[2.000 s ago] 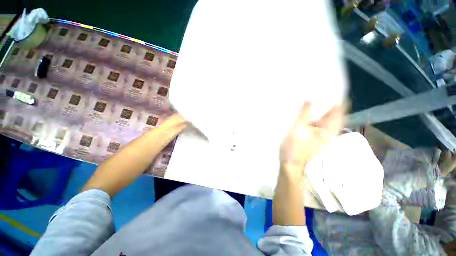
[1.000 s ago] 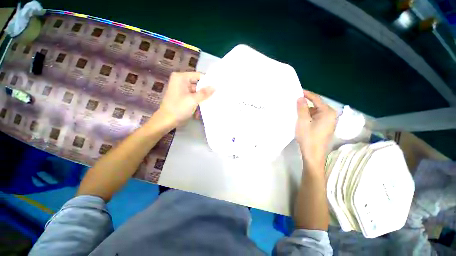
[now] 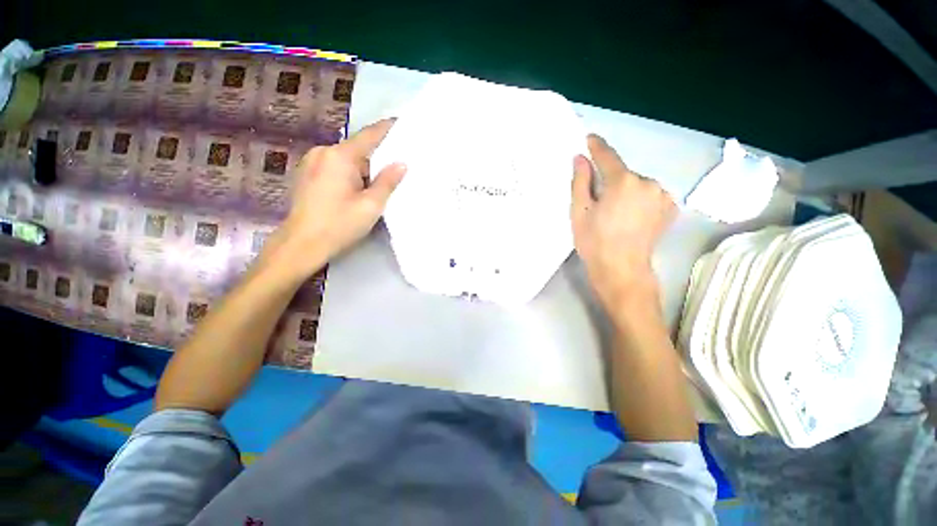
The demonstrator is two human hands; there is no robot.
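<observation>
A white many-sided cover (image 3: 483, 231) is held outer face up over the pale worktop sheet (image 3: 380, 334), with small lettering at its middle and small icons near its lower edge. My left hand (image 3: 334, 200) grips its left edge, thumb on top. My right hand (image 3: 620, 211) grips its right edge, thumb at the rim. The fingers under the cover are hidden. Whether the cover touches the sheet cannot be told. A stack of similar covers (image 3: 822, 339) leans at the right of the work area.
The printed sheet (image 3: 185, 164) lies left, bearing a small black object (image 3: 45, 161) and a white stick (image 3: 23, 232). A crumpled white tissue (image 3: 735, 185) lies right, before the stack. The dark green belt (image 3: 575, 46) runs behind. A grey-clothed person's part shows lower right.
Two seconds ago a large white surface was close to the camera; the cover is now lower and level between both hands. Since one second ago it has moved slightly left, and the view has shifted.
</observation>
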